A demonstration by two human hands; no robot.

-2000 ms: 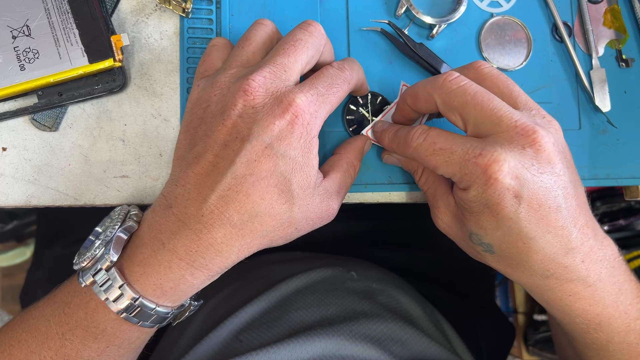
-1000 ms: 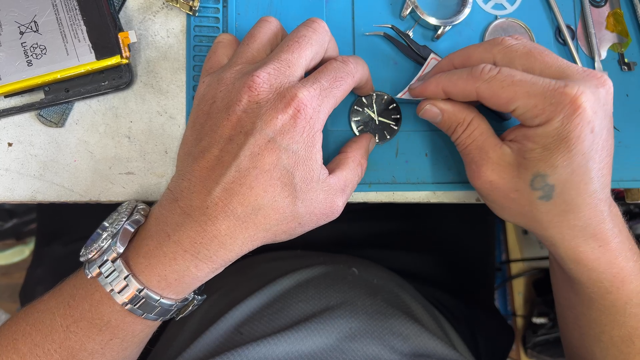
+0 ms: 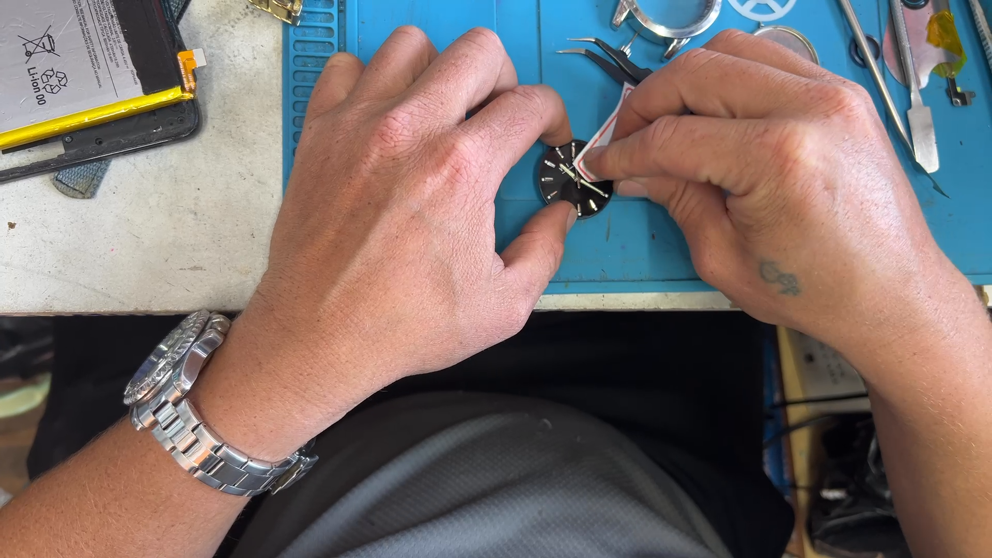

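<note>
A black watch dial (image 3: 559,187) with silvery hour markers and hands lies on the blue mat. My left hand (image 3: 418,186) grips its rim, index fingertip at the top and thumb at the bottom. Between the thumb and fingers of my right hand (image 3: 744,147) is a small white piece with a red border (image 3: 601,139), paper or plastic, whose lower tip lies over the dial near its centre. Black curved tweezers (image 3: 612,66) rest just behind, partly hidden by my right hand. A metal-bracelet wristwatch (image 3: 194,434) is on my left wrist.
At the back of the blue mat (image 3: 643,260) lie a steel watch case (image 3: 674,31), a white spoked disc (image 3: 763,6) and a round metal part (image 3: 798,40). Metal tools, including a spatula (image 3: 922,132), lie at the right. A battery (image 3: 70,62) in a phone frame sits on the left.
A second ago the white piece was beside the dial, clear of it; my right hand has moved left and the piece now overlaps the dial. My left hand still holds the rim.
</note>
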